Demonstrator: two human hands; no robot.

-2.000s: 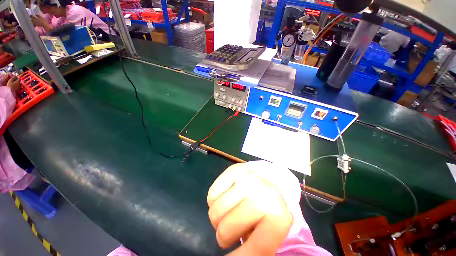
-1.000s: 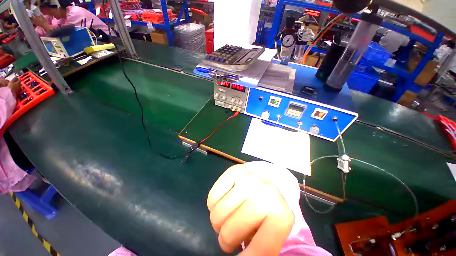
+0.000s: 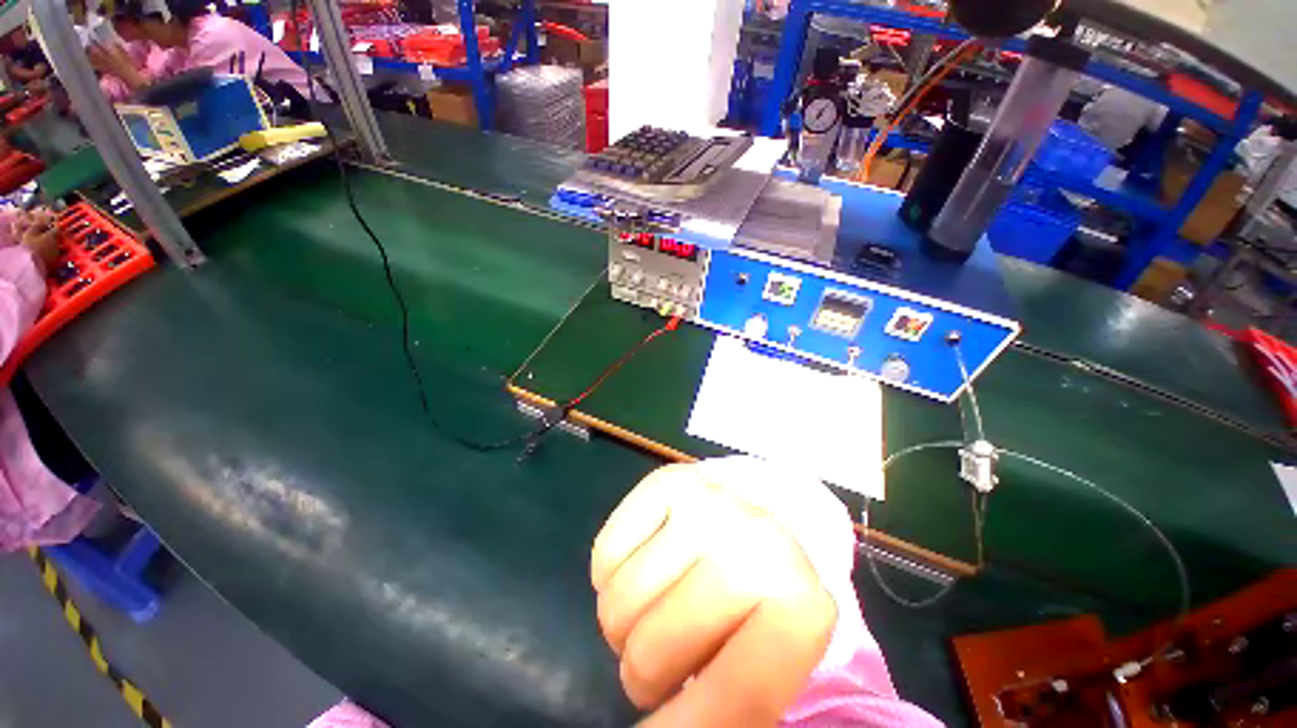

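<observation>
My right hand (image 3: pixel 716 597) is bare and curled into a loose fist at the bottom centre, in front of the bench. No object shows in it; the inside of the fist is hidden. Its wrist is bent, with a pink sleeve below right. My left hand is out of the picture; only a bit of pink sleeve shows at the bottom left edge. Nearest on the bench are a white record sheet (image 3: pixel 787 414) and, at the lower right, an orange-red test fixture (image 3: pixel 1031 657), cut off by the edge.
The blue control box (image 3: pixel 865 316) stands behind the sheet, beside a power supply (image 3: pixel 654 273) with red digits. A clear tube with a whitish fitting (image 3: pixel 977 465) loops toward the fixture. A black cable (image 3: pixel 403 306) crosses the green bench. At left, a person handles an orange-red tray (image 3: pixel 100 260).
</observation>
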